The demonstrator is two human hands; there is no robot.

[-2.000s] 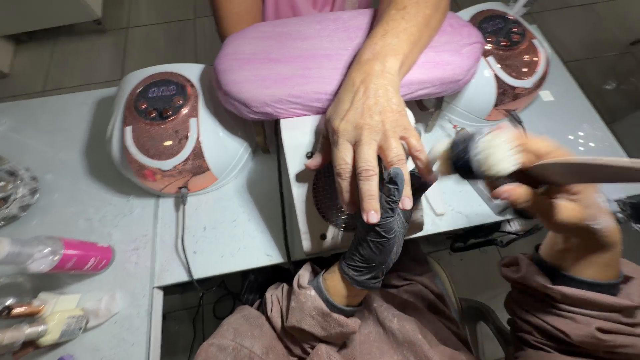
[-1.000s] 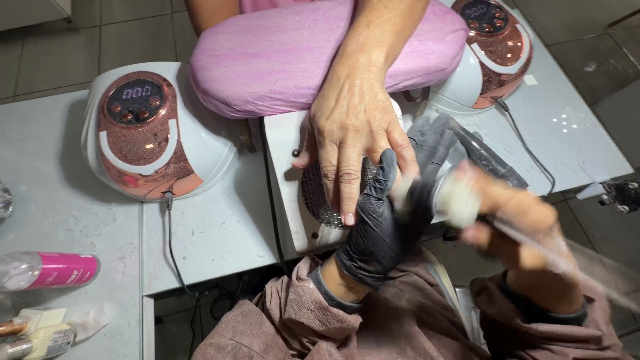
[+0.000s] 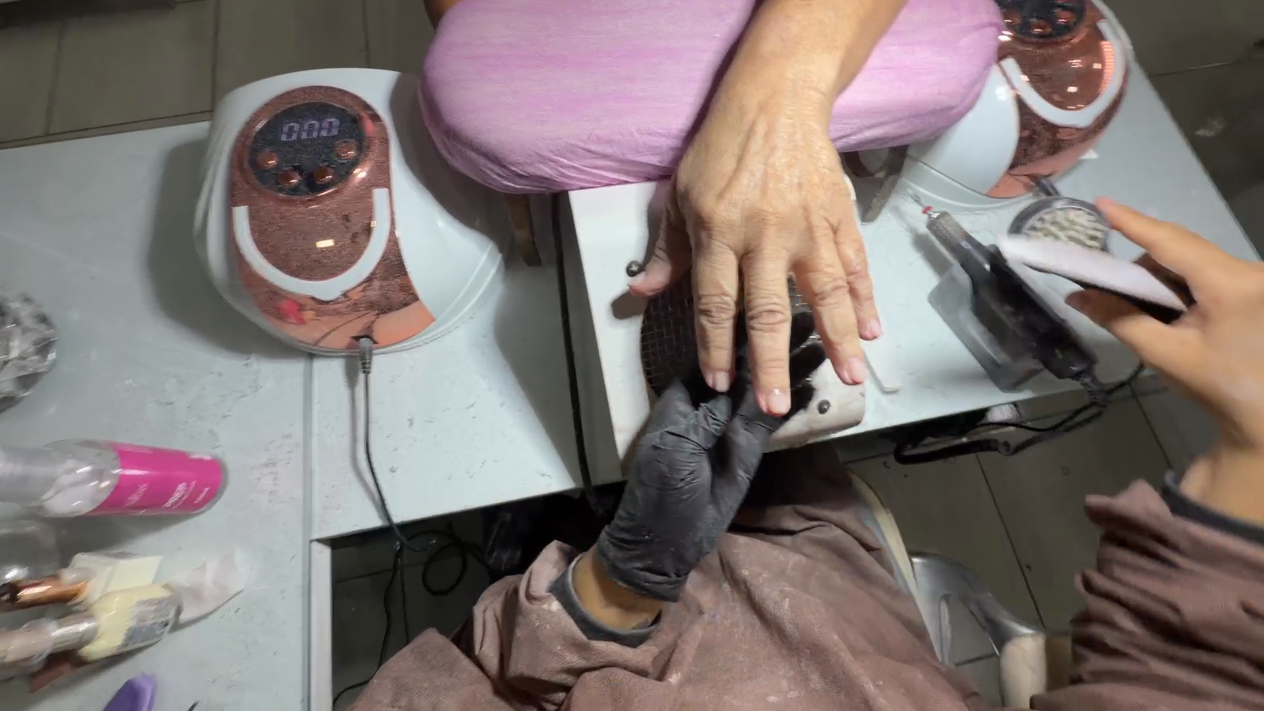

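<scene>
My left hand (image 3: 686,474), in a black glove, is under the fingers of another person's hand (image 3: 770,217); its fingertips are partly hidden beneath them. That hand reaches over a pink cloth-covered armrest (image 3: 573,94) and above a white nail dust collector (image 3: 597,296) with a dark round grille. My bare right hand (image 3: 1185,316) is at the right with a pale nail file (image 3: 1096,267) between thumb and fingers. Just behind the file, a round container of small pale pieces (image 3: 1065,223) stands on the table. An electric nail drill handpiece (image 3: 1017,296) rests on a clear stand beside the file.
Two white and copper nail lamps stand either side of the armrest, one at left (image 3: 311,217) and one at upper right (image 3: 1071,89). Bottles, one with a pink label (image 3: 163,479), lie at the left. A black cable (image 3: 1017,444) hangs at the table's front edge.
My right hand has moved right, away from the other person's fingers. It held a brush with pale bristles earlier; now it holds a file. The view has shifted.
</scene>
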